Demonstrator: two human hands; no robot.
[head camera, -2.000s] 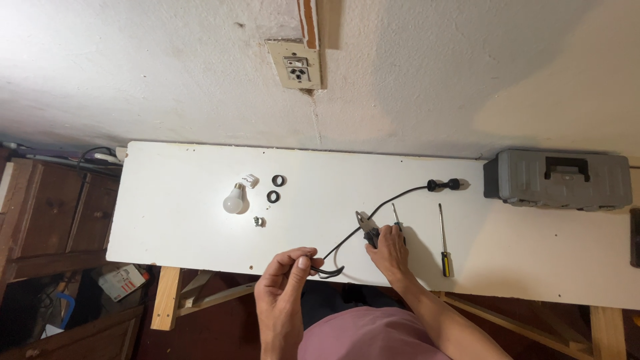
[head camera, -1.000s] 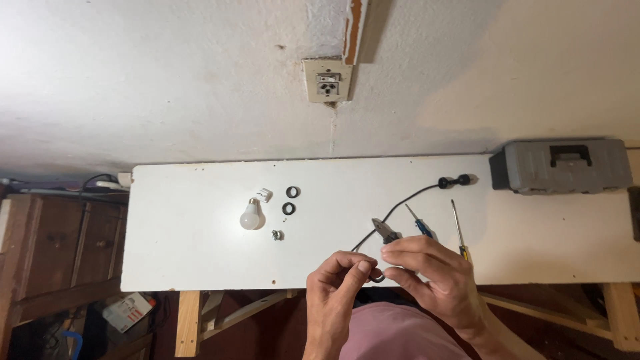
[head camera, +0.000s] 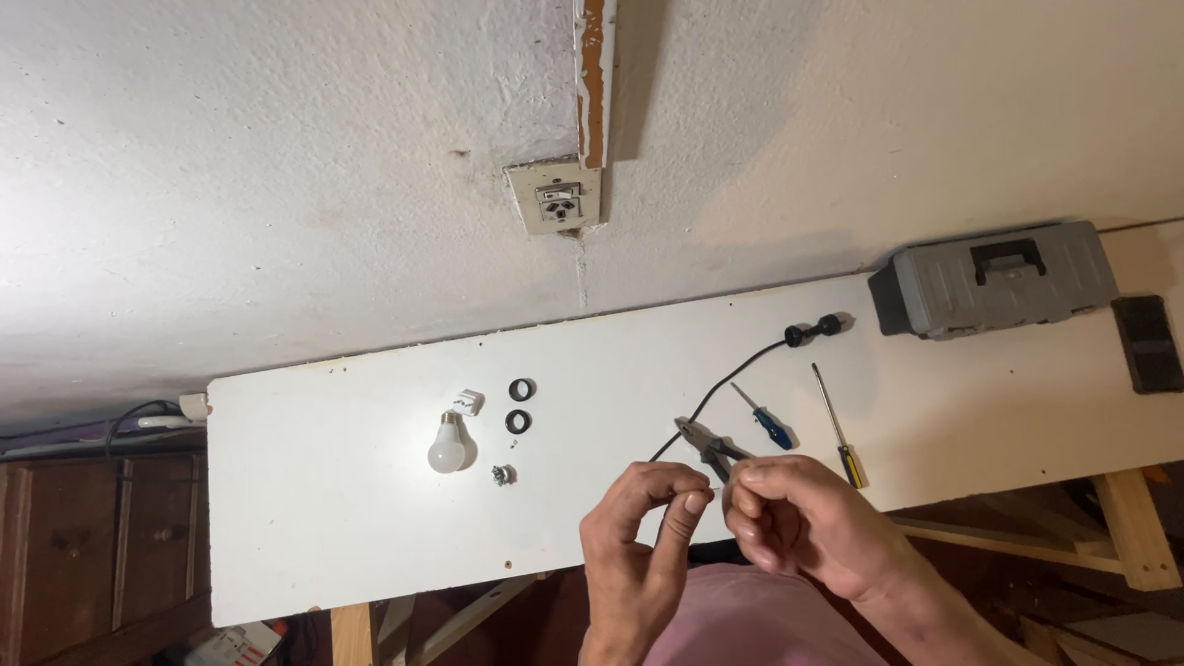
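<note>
My left hand (head camera: 643, 546) pinches the near end of a black electrical cable (head camera: 721, 384) between thumb and fingers. Close to its right, my right hand (head camera: 800, 518) has its fingers curled; whether it holds anything is hidden. Pliers with dark handles (head camera: 710, 444) lie on the table just beyond my hands, jaws pointing up-left. From my left hand the cable runs up-right to black fittings (head camera: 812, 330). A blue-handled screwdriver (head camera: 770, 427) and a yellow-and-black screwdriver (head camera: 844, 444) lie to the right. Leftward are a light bulb (head camera: 447, 449), a white part (head camera: 468, 402), black rings (head camera: 520, 389) and a small metal part (head camera: 500, 474).
The white tabletop (head camera: 351, 499) stands against the wall on wooden legs. A grey toolbox (head camera: 1008, 282) and a dark flat object (head camera: 1150, 342) are at the right. A socket plate (head camera: 559, 202) is on the wall, and a wooden cabinet (head camera: 102, 546) is at the left.
My right hand held the pliers two seconds ago; they now lie on the table. It has come close beside my left hand. The view has shifted.
</note>
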